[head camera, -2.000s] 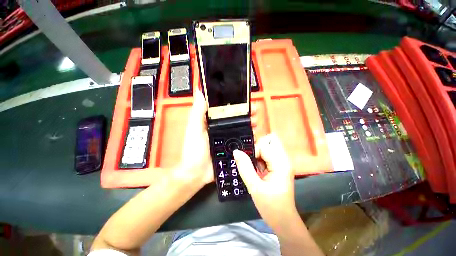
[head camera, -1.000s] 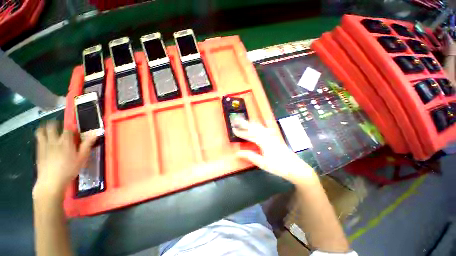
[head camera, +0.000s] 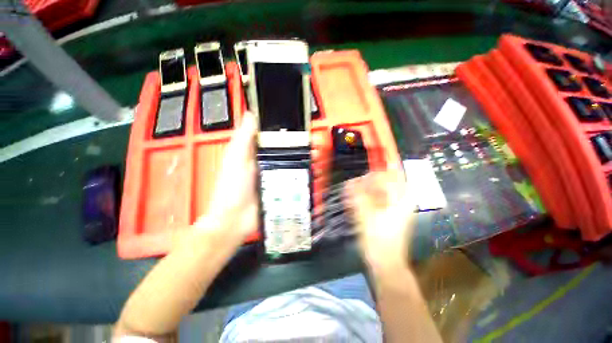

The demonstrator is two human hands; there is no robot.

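My left hand point(head camera: 236, 181) holds an open flip phone point(head camera: 283, 100) upright over the tray, gold frame and dark screen above, a whitish patterned cover over its keys. My right hand point(head camera: 381, 201) is blurred, just right of the phone; a blurred, see-through streak shows between it and the phone, and I cannot tell if the fingers grip it. A closed black flip phone point(head camera: 350, 151) lies in the red-orange tray's point(head camera: 151, 245) front right pocket. Open flip phones point(head camera: 170, 110) lie in the back row, some partly hidden by the held phone.
A dark smartphone point(head camera: 102, 204) lies left of the tray. At right are a white rectangle point(head camera: 424, 184), a printed mat point(head camera: 463, 201) with a small white square point(head camera: 450, 114), and leaning red trays point(head camera: 530, 134) with closed phones. A metal post point(head camera: 67, 67) stands at upper left.
The open phone from the tray's front left pocket is now up in my left hand. My right hand has left the closed phone, which stays in its pocket. The view has shifted.
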